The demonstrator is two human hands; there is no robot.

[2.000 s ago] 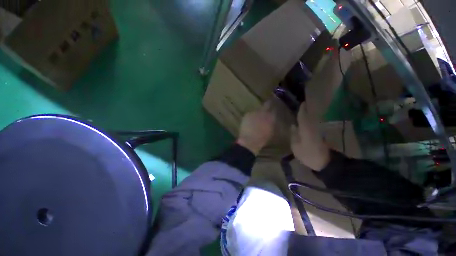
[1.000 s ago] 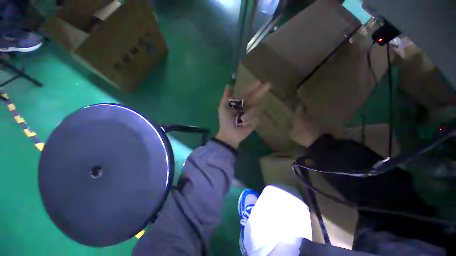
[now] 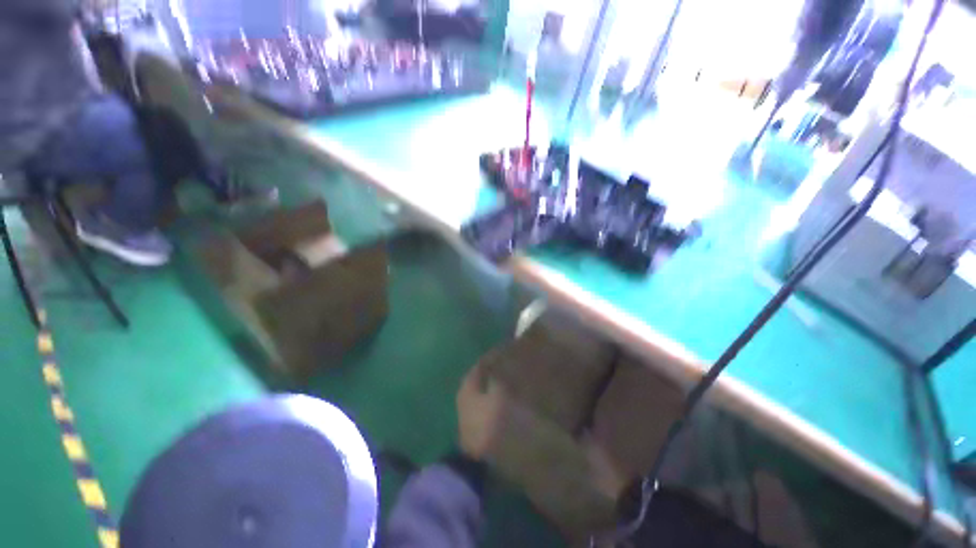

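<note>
The brown open carton (image 3: 546, 455) stands under the bench edge, low in the middle, with its flaps up. My left hand (image 3: 478, 415) is blurred at the carton's left side, above my grey sleeve; what it holds does not show. A dark sleeve (image 3: 690, 522) is at the bottom edge to the right of the carton, and I cannot make out my right hand there. Black chassis parts (image 3: 626, 219) with metal bits lie massed on the green bench mat (image 3: 685, 294), blurred.
A round stool (image 3: 252, 487) is at the bottom left. Another open carton (image 3: 321, 310) stands on the green floor. A seated person (image 3: 96, 161) is at the upper left. A black cable (image 3: 792, 278) hangs across the right side. A white-grey box (image 3: 883, 257) stands at the right.
The view has swung up from under the bench to the bench top. The motor parts seen in my left palm no longer show. Both arms now appear lower in the picture.
</note>
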